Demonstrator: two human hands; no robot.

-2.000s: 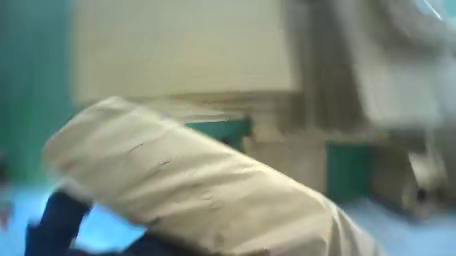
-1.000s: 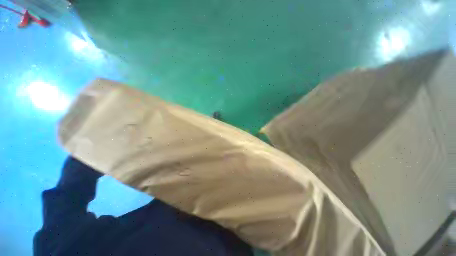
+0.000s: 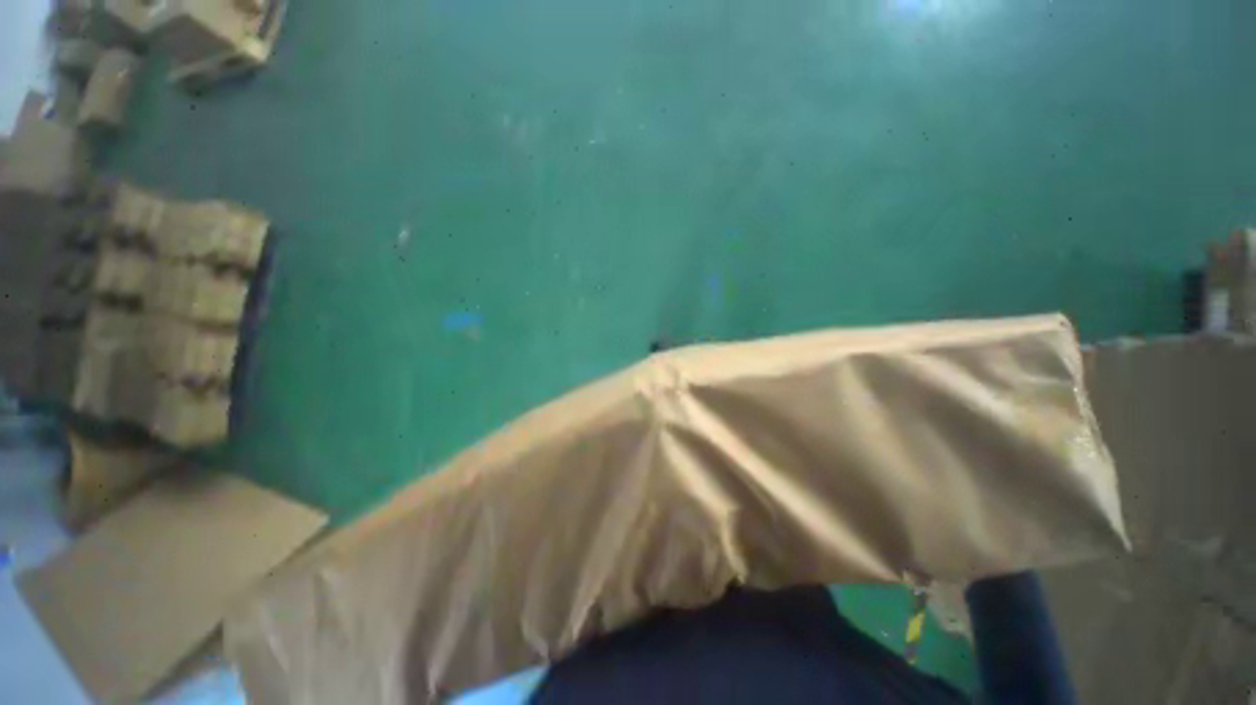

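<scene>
A long kraft-wrapped bundle (image 3: 854, 461) lies across the lower part of the view, in front of my body. Its brown paper is creased, and it bends near the middle. Its right end shows at the right; its left end runs to the bottom edge. A dark sleeve (image 3: 1017, 636) comes up under the bundle's right part. Neither of my hands is visible; the bundle hides the place where that sleeve ends.
Green floor (image 3: 620, 179) stretches ahead. Stacked brown cardboard (image 3: 172, 310) stands at the left, with more cartons (image 3: 207, 35) at the upper left. A flat brown sheet (image 3: 172, 579) lies lower left. A large brown carton (image 3: 1171, 482) is at the right, close to the bundle.
The view has swung round. The bundle now slopes down to the left and shows its right end. Stacked cardboard has come into view at the left.
</scene>
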